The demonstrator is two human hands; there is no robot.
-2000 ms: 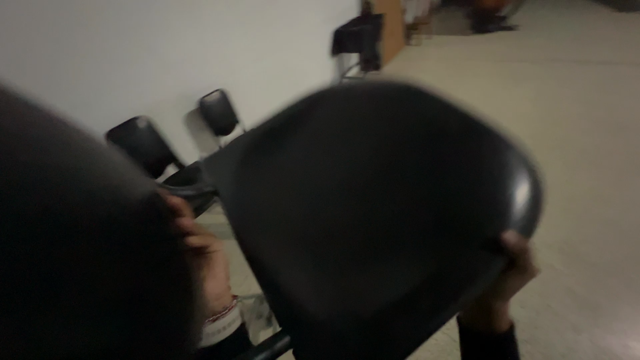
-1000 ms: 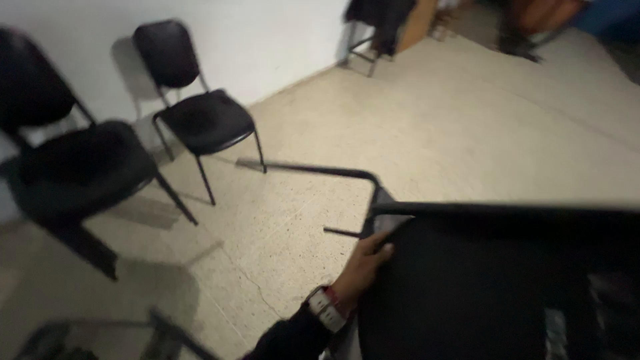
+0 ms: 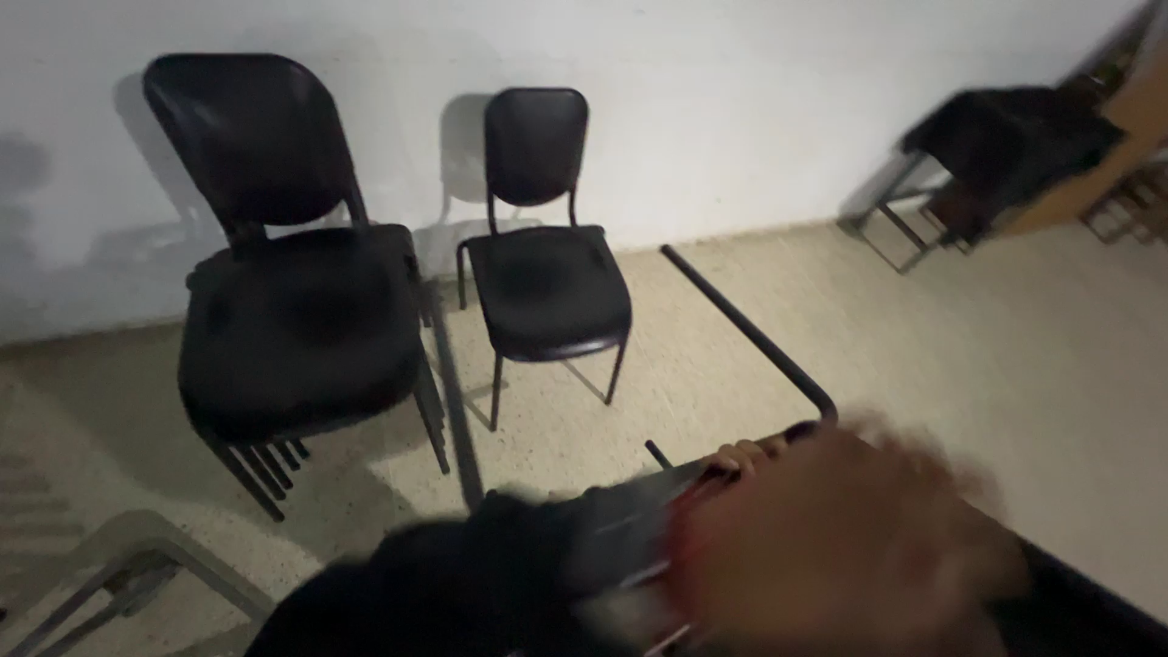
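My left hand (image 3: 849, 538), large and blurred, reaches in from the lower left past a red bracelet and a pale wristband. It covers part of a tilted black chair's tubular metal frame (image 3: 753, 328); its grip is unclear. Behind it, several fingertips (image 3: 744, 454) rest on the chair's dark edge; whose hand they belong to cannot be told, so my right hand is not clearly identifiable. A stack of black chairs (image 3: 297, 319) stands at the left by the wall, and a single black chair (image 3: 552, 283) stands to its right.
A white wall (image 3: 712, 109) runs behind the chairs. At the upper right, dark cloth (image 3: 1013, 137) lies over a metal-legged piece of furniture beside a wooden panel (image 3: 1068, 196). Part of another metal frame (image 3: 146, 557) shows at the lower left. Pale speckled floor lies between them.
The view has turned, bringing the stacked chairs fully into sight. The hand with the bracelet, earlier on the held chair's frame, now looms larger and blurred over it.
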